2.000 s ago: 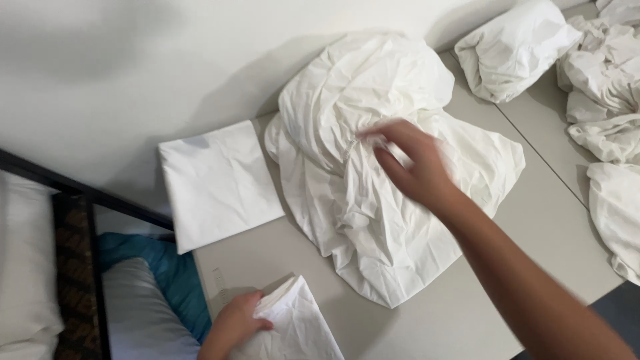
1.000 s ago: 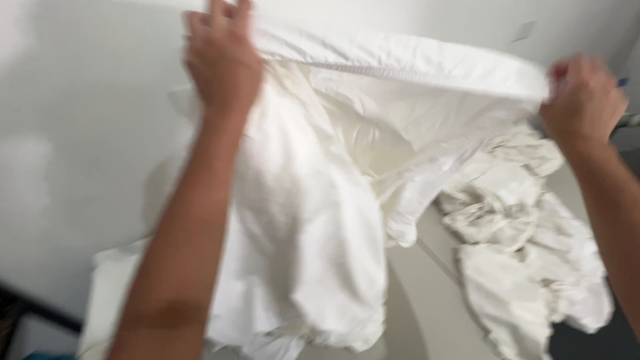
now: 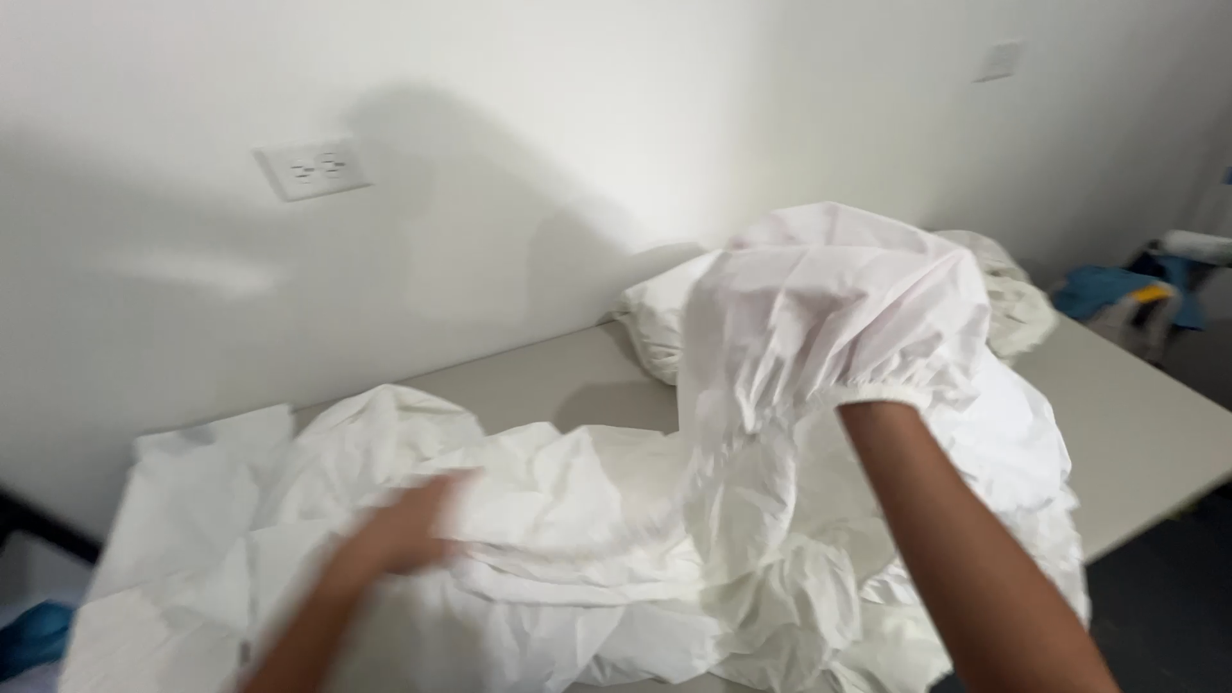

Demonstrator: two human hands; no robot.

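A white fitted sheet with an elastic edge (image 3: pixel 828 298) hangs over my raised right hand, which is hidden inside one corner; the gathered edge rings my right forearm. The rest of the sheet lies spread in loose folds across the table. Blurred, my left hand (image 3: pixel 414 525) is over the sheet at the left, close to a stretch of its elastic edge; whether it grips the cloth cannot be told. Beside the sheet at the far left lies a flat folded white cloth (image 3: pixel 207 481).
Behind the raised sheet, a white cloth bundle (image 3: pixel 654 313) and a crumpled off-white pile (image 3: pixel 1020 303) rest on the grey table (image 3: pixel 1145 414). The wall behind has an outlet (image 3: pixel 313 168). Blue items (image 3: pixel 1107 289) lie beyond the table at right.
A second ago both hands held the sheet's elastic edge up and apart. Now my left hand is lower, and my right hand is inside a corner. The view has shifted.
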